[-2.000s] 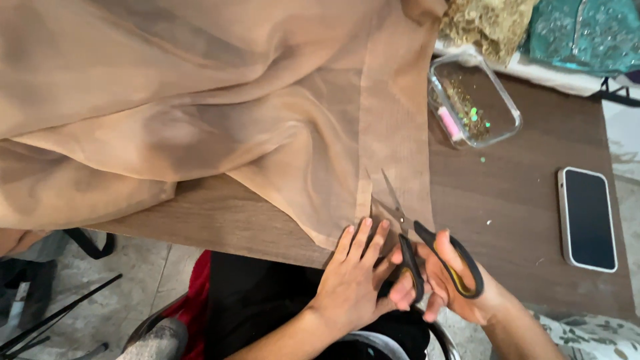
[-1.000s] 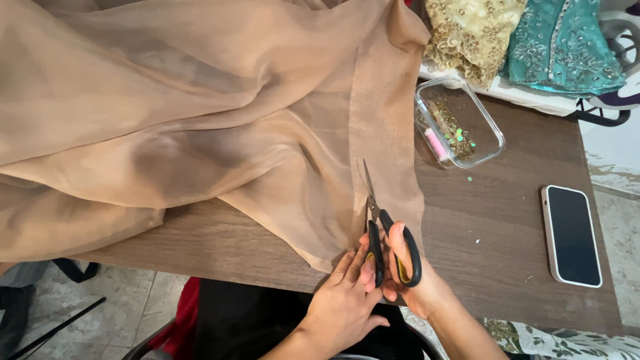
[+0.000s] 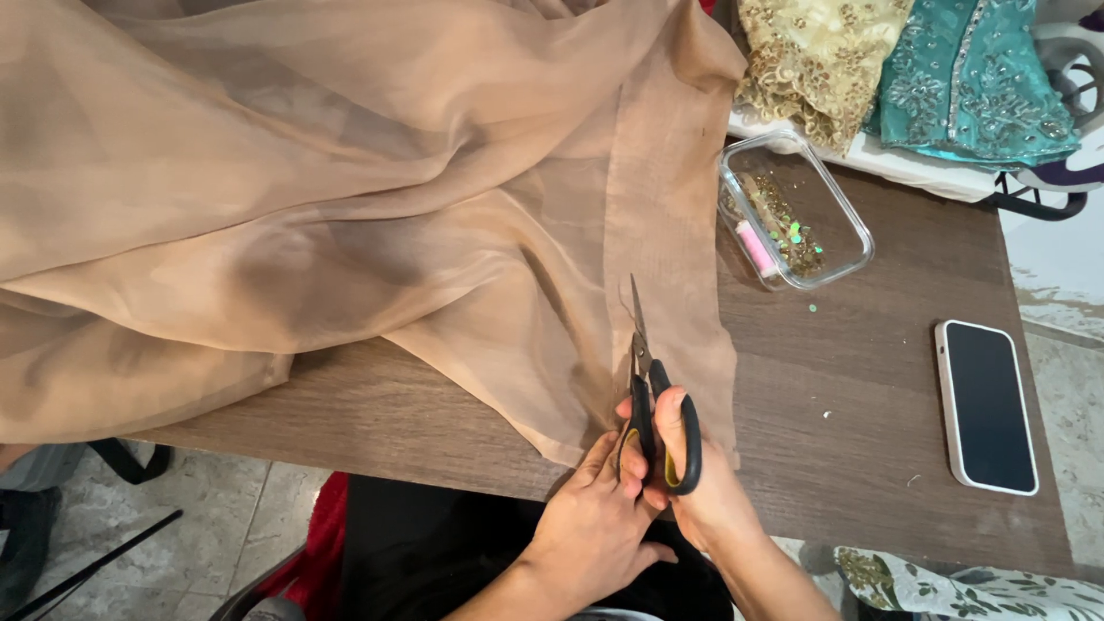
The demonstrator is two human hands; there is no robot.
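Note:
Sheer brown fabric lies in folds over the left and middle of the wooden table, with a wide flat band along its right side. My right hand holds black-handled scissors by the loops, blades pointing up and slightly parted, over the band's inner edge. A loose thread shows beside the blade tips. Just left of the handles, my left hand presses its fingers on the lower corner of the fabric; whether it pinches the cloth is hidden.
A clear container with pink thread and sequins stands right of the fabric. A smartphone lies near the table's right edge. Beaded gold fabric and teal fabric rest on a white padded surface at top right.
The scissors' blades were wider apart two seconds ago and have drawn closer together. My left hand's fingers, spread out flat earlier, are now bunched beside the scissor handles.

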